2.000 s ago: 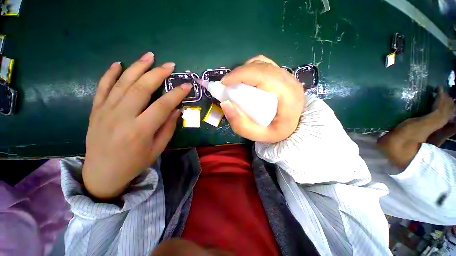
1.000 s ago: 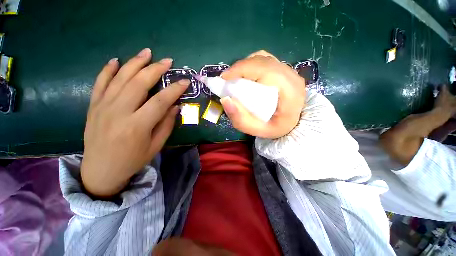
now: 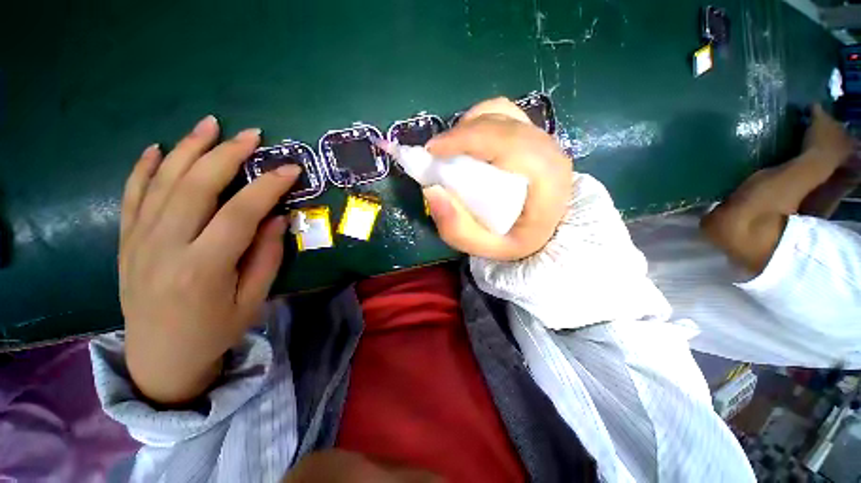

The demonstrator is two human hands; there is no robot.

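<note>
Several black watch housings with pale rims lie in a row on the green bench. My left hand (image 3: 194,255) is spread, its index fingertip on the leftmost housing (image 3: 304,181). My right hand (image 3: 529,179) grips a white glue bottle (image 3: 477,189). The bottle's thin pinkish tip is at the upper right corner of the second housing (image 3: 354,156). A third housing (image 3: 415,129) shows beyond the tip. My right hand partly hides the housings further right (image 3: 536,111). Silver-white batteries with yellow edges (image 3: 313,229) (image 3: 359,218) lie below the first two housings.
The worn green bench (image 3: 189,66) has its near edge by my body. A separate housing (image 3: 715,25) with a battery (image 3: 702,60) lies at the upper right. Another person's arm (image 3: 774,203) rests at the right edge of the bench.
The view has shifted, and the row appears further left and tilted. The bottle tip has moved from the leftmost housing to the second one. My left fingertip stays on the leftmost housing.
</note>
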